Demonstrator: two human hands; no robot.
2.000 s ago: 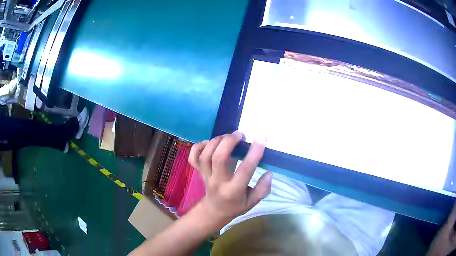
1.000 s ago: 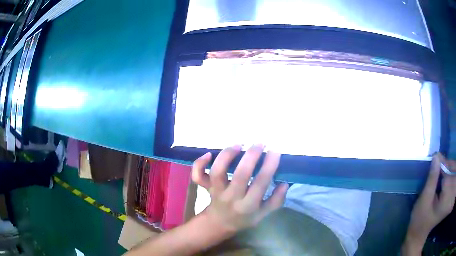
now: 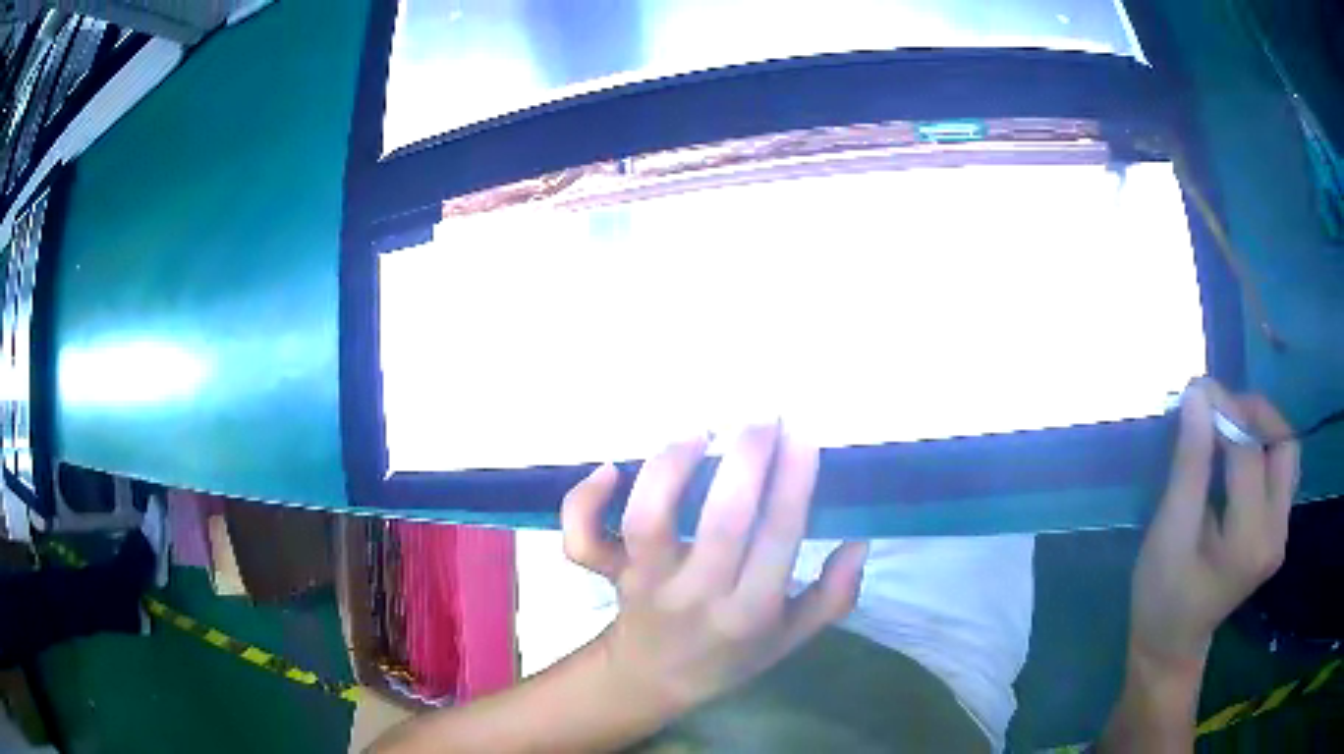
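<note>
A long, glaring white LCD module [image 3: 796,309] lies in a black foam tray [image 3: 767,106], with a brown-copper band [image 3: 708,153] along its far long side. My left hand [image 3: 708,575] is open, its fingers apart and fingertips resting on the module's near edge, left of the middle. My right hand [image 3: 1216,516] is at the module's near right corner. Its thumb and fingers pinch a thin narrow tape strip [image 3: 1235,429], white at the fingers, with a dark line trailing right out of the picture.
A second silvery panel [image 3: 767,33] lies beyond the tray's divider. The green bench mat [image 3: 207,295] extends left. A carton with pink packing material [image 3: 479,604] stands below the bench at left. Part of a person's dark leg [image 3: 81,597] shows at far left. A thin brownish strand lies right of the tray.
The view has turned and shifted, so the module lies further left in the picture. My right hand, at first barely in view, is now at the near right corner with the strip. My left fingertips now rest further along the edge.
</note>
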